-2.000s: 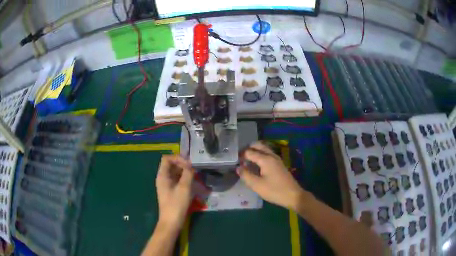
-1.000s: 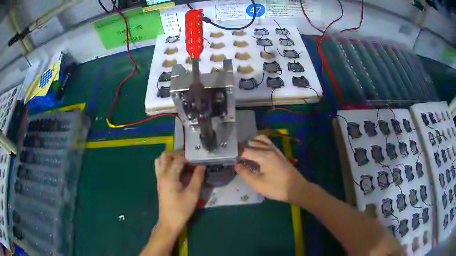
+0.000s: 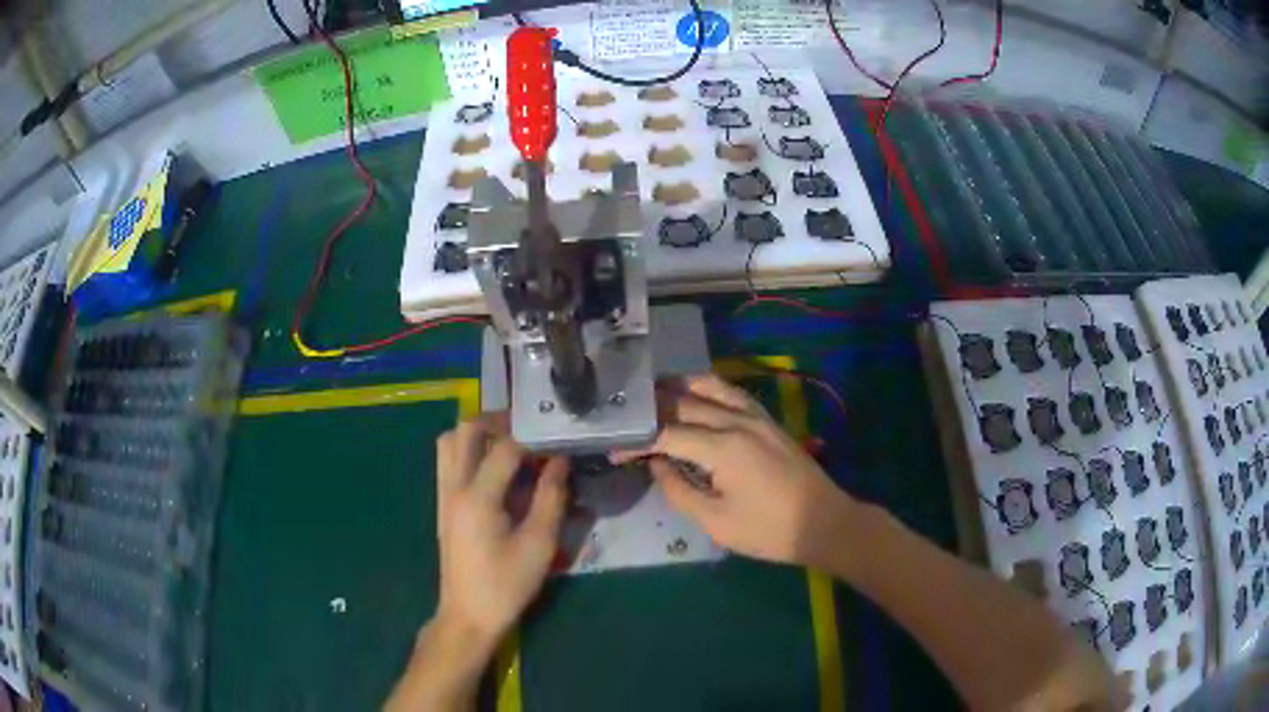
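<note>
The test fixture (image 3: 585, 397), a silver block and linkage on a grey base plate (image 3: 654, 536), stands in the centre. Its red clamp handle (image 3: 530, 95) is upright. The dark round nest (image 3: 612, 490) shows partly under the block, between my hands. My left hand (image 3: 497, 522) is at the left front of the fixture, fingers bent by the nest. My right hand (image 3: 738, 473) is at the right front, fingertips reaching under the block's front edge. The fingertips are partly hidden and blurred. I cannot tell what either hand holds.
A white foam tray (image 3: 779, 271) with dark modules and bare cutouts lies behind the fixture. Another foam tray (image 3: 960, 417) is at right. Clear blister trays lie at left (image 3: 139, 487) and back right (image 3: 1044, 195). A red cable (image 3: 330, 257) runs at back left.
My right fingertips have moved left, further under the front of the block. My left hand has hardly moved. The clamp handle stays upright. The view has tilted down since the first frame.
</note>
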